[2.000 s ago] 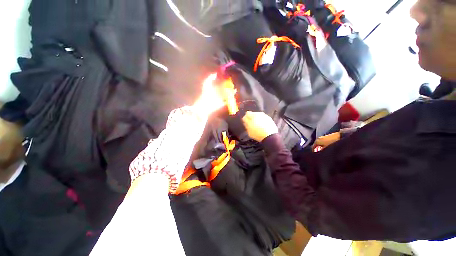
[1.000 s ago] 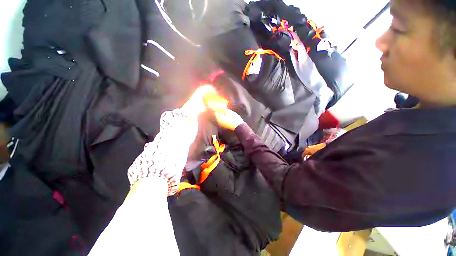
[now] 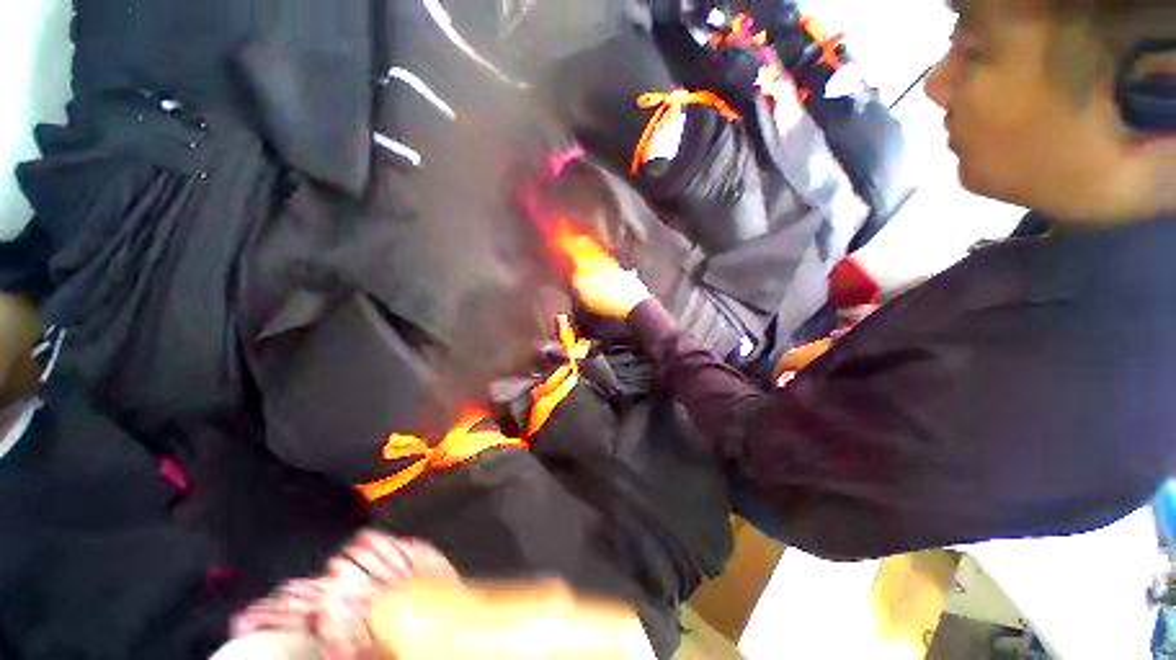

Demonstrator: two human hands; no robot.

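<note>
Black cloth bundles lie heaped in front of me. One [image 3: 516, 496] is tied with an orange strip [image 3: 451, 447]; another orange-tied bundle [image 3: 690, 174] carries a white tag at the upper centre. What I take as my left hand [image 3: 342, 600] is blurred and cut off at the bottom, in a pink-and-white patterned knit covering. Its fingers are unclear, so I cannot tell if it holds anything. My right hand is not seen. Another person's hand [image 3: 609, 286] touches the bundles near a bright orange and magenta tie [image 3: 557, 200].
A person in a dark top [image 3: 954, 387] stands close on the right, one arm reaching over the bundles. Cardboard [image 3: 733, 587] shows below the heap. A red object [image 3: 851, 281] is behind the arm. Part of someone's skin [image 3: 18, 348] shows at the left edge.
My covered hand has moved from the bright centre of the heap down to the bottom edge, uncovering the orange strip. The other person's hand remains by the tie.
</note>
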